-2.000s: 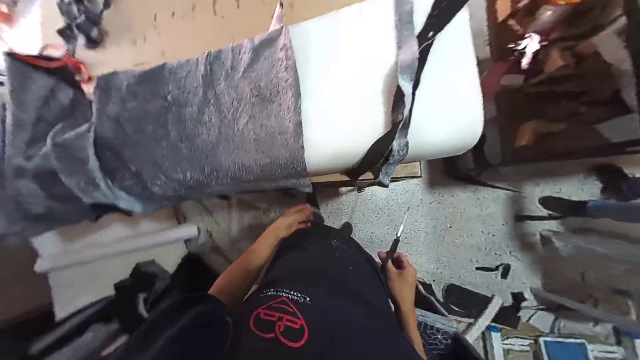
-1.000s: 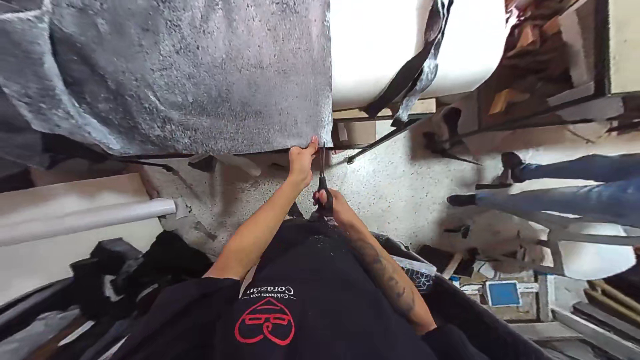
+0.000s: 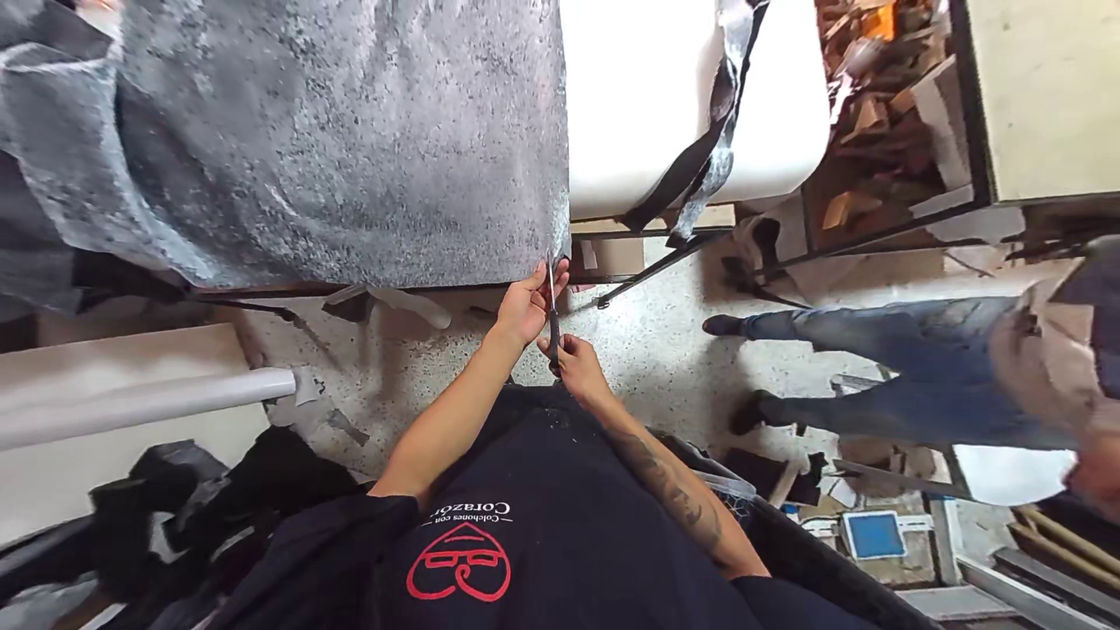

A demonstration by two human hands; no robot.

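Grey mottled plush fabric (image 3: pixel 350 140) lies over the white board (image 3: pixel 647 114) and hangs at its front edge. My left hand (image 3: pixel 528 306) pinches the fabric's lower right corner. Just below and to the right, my right hand (image 3: pixel 577 363) is closed on the handles of dark-handled scissors (image 3: pixel 553 324). Their blades point away from me and meet the fabric's edge beside my left fingers; how far they are apart is too small to tell. Narrow strips of grey and black fabric (image 3: pixel 713 149) drape over the white board to the right.
A person in jeans (image 3: pixel 892 367) stands at the right. Behind is a bin of scraps (image 3: pixel 875 131). A white roll (image 3: pixel 149 407) and a heap of dark fabric (image 3: pixel 201 499) lie at the left. A dark rod (image 3: pixel 656 271) juts out below the board.
Two seconds ago my hands were apart, the scissors away from the fabric; now both are together at its corner. The view has shifted. The person at the right shows more fully.
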